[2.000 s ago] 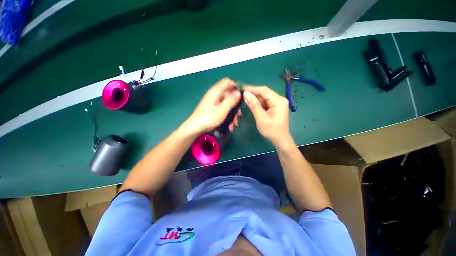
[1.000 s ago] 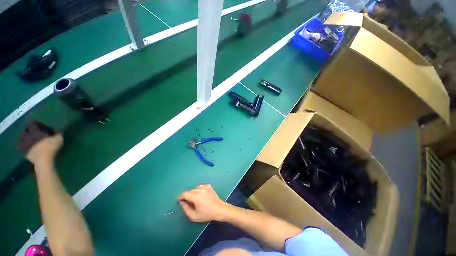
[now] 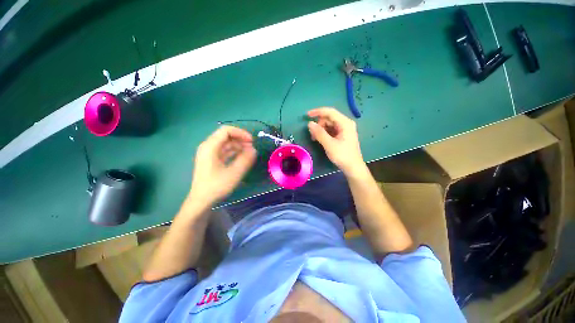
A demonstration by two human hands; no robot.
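Note:
A hair dryer head with a shiny magenta end ring [image 3: 290,166] stands at the bench's front edge, between my hands. Thin black lead wires [image 3: 281,113] and a small white connector [image 3: 270,135] stick out from its neck. My left hand [image 3: 224,161] is just left of it, thumb and fingers curled and apart, with a black wire's tip near the fingers. My right hand [image 3: 334,135] is to its right, fingers bent. I see nothing held in either hand, and neither clearly touches the head.
A second magenta-ringed head [image 3: 102,113] and a grey-ended unit [image 3: 112,197] stand at left. Blue-handled cutters [image 3: 364,82] lie open among dark offcuts. Black handle shells [image 3: 474,50] lie at the right. A carton [image 3: 479,144] of black shells stands below the bench's right edge.
The view has swung back left to the near bench. My left hand has come back from the far belt, where it held a dark item. Both hands are now beside a magenta-ringed head.

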